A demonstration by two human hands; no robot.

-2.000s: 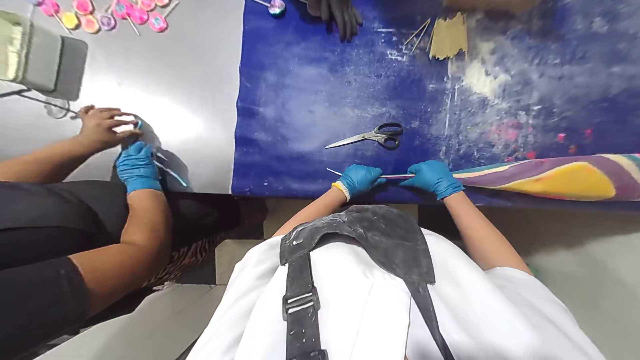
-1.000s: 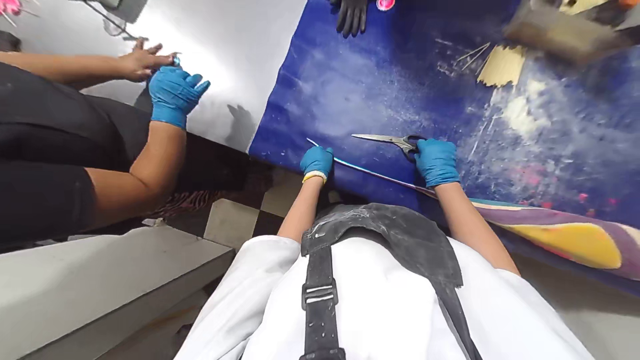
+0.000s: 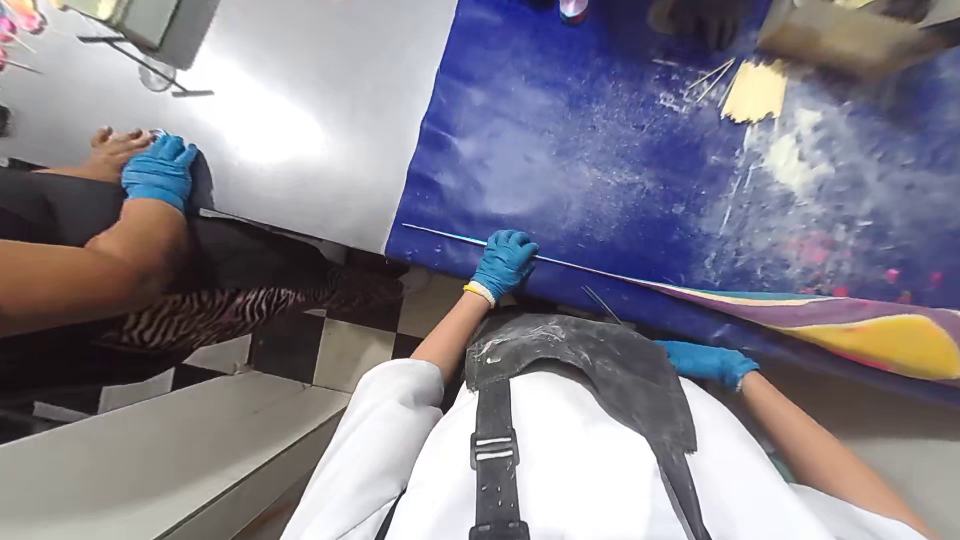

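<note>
A thin candy rope point(image 3: 585, 268) runs along the near edge of the blue mat and widens at the right into a striped candy mass point(image 3: 877, 334) of purple, yellow, teal and white. My left hand point(image 3: 507, 262), in a blue glove, has its fingers curled over the rope, whose thin tip lies to its left. Low at the right, my right hand point(image 3: 705, 361), also blue-gloved, is beside the dark apron point(image 3: 585, 337), below the rope. Its fingertips are hidden by the apron. A thin dark pointed thing point(image 3: 600, 304) shows between the hands; I cannot tell what it is.
Pale sticks point(image 3: 754, 91) and a box point(image 3: 847, 37) are at the back right, with a dark-gloved hand nearby. A co-worker's gloved hand point(image 3: 159, 171) and bare hand point(image 3: 112, 154) work on the metal table point(image 3: 337, 112) at left. Lollipops point(image 3: 26, 19) lie at the far left.
My right hand has left the scissors' handles on the mat and come down beside the apron. The scissors no longer show on the mat. My left hand is still at the rope.
</note>
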